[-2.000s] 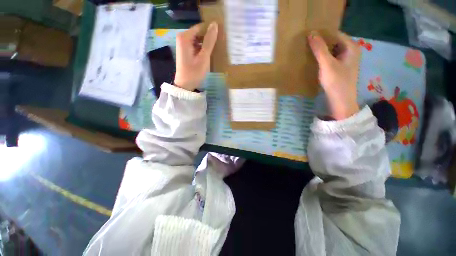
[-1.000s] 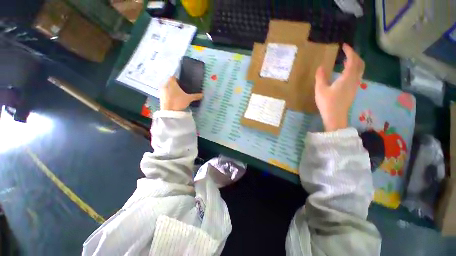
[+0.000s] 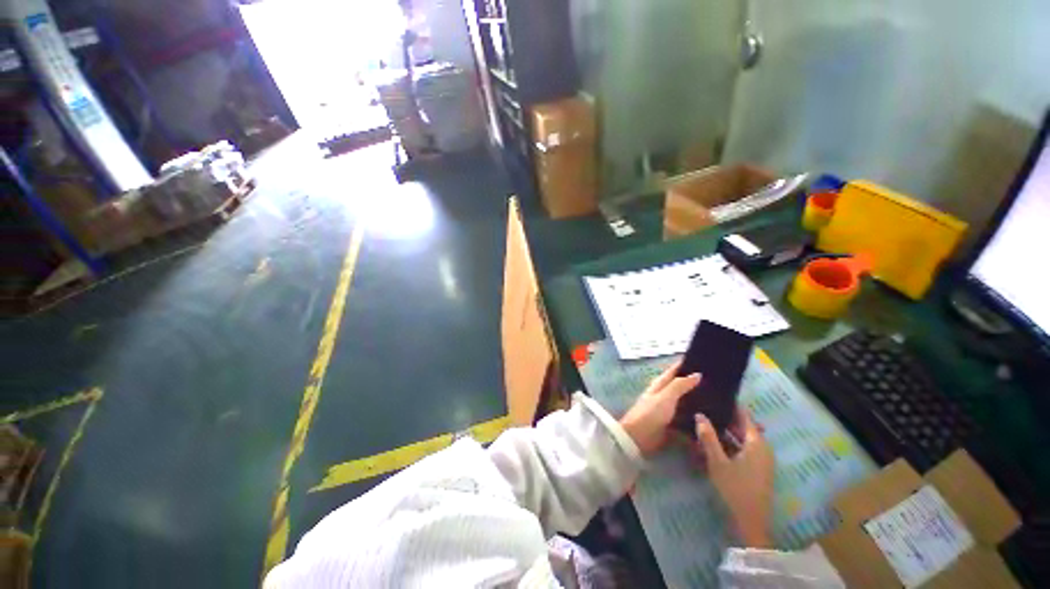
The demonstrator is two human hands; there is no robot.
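Note:
A black smartphone [image 3: 714, 374] with a dark screen is held above the front left part of the pale blue desk mat [image 3: 806, 420]. My left hand [image 3: 661, 411] grips its left side. My right hand [image 3: 743, 469] holds its lower end, thumb on the front. The flattened brown carton [image 3: 852, 510] lies at the bottom right, partly cut off by the picture's edge, with a white label [image 3: 919, 534] showing. Its lower part is out of view.
A clipboard with a printed form [image 3: 679, 301] lies behind the phone. A black keyboard [image 3: 892, 397], orange-yellow cup-like ring [image 3: 824, 288], yellow holder [image 3: 892, 236] and monitor [image 3: 1025, 236] stand at right. A cardboard sheet [image 3: 526, 328] stands at the desk's left edge.
The view has swung left and up, showing the floor and bright doorway. My left hand has lifted the phone from the desk. My right hand has moved from beside the carton onto the phone.

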